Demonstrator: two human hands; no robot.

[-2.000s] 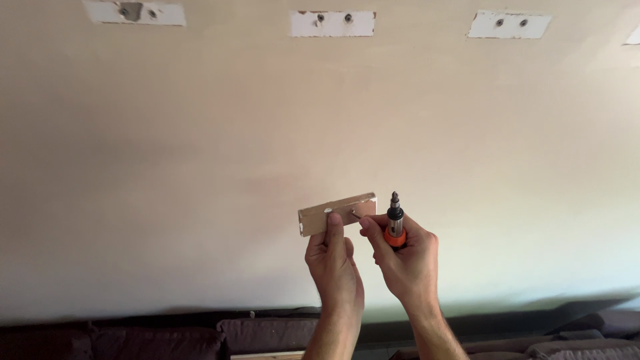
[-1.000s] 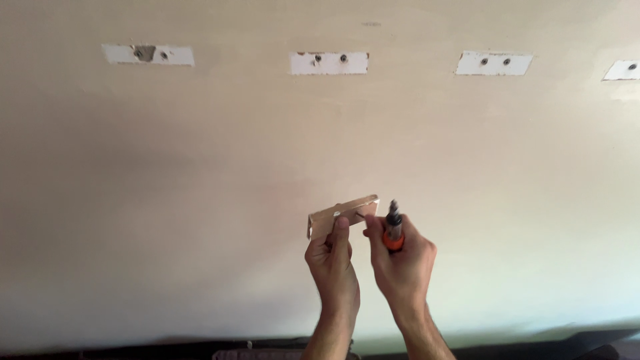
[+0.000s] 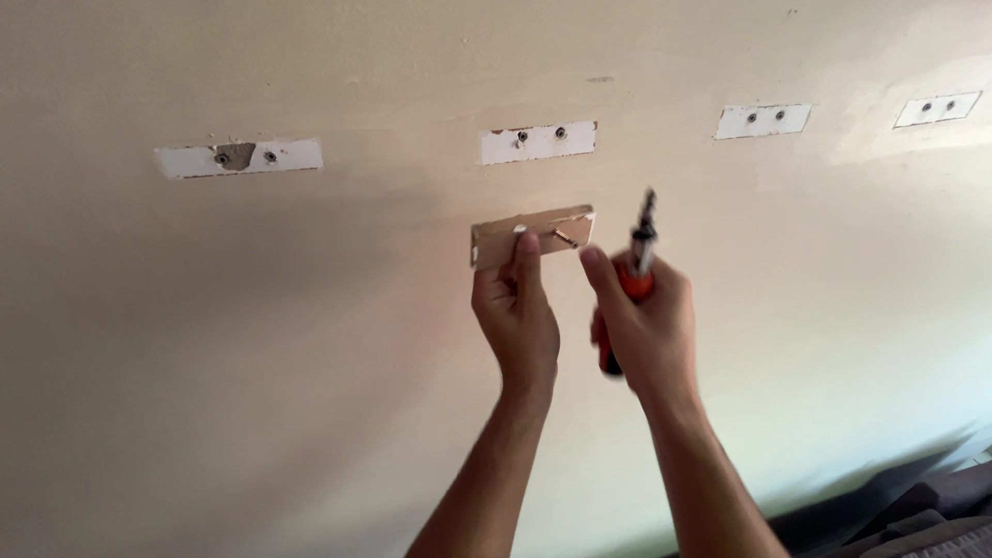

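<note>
My left hand (image 3: 521, 318) pinches a small rectangular wooden block (image 3: 500, 242) from below, its thumb on the near face. A screw (image 3: 565, 238) sticks out of the block's right part, its free end toward me. My right hand (image 3: 659, 314) is closed around a screwdriver with an orange and black handle (image 3: 636, 285), its bit pointing up; the tool is slightly blurred. The right thumb is just beside the screw's end, with a small gap between them. Directly above the block, a white bare patch (image 3: 540, 145) on the wall holds two wall plugs.
The beige wall (image 3: 310, 372) fills most of the view. Another white patch (image 3: 297, 156) with two plugs and broken plaster lies at the left. Two more patches, each with two plugs, lie to the right (image 3: 763, 122) (image 3: 938, 110). Dark cushions (image 3: 922, 511) are at the lower right.
My right thumb and fingers have come away from the screw in the block. Both hands, with block and screwdriver, have moved up closer to the wall patches. The view has shifted.
</note>
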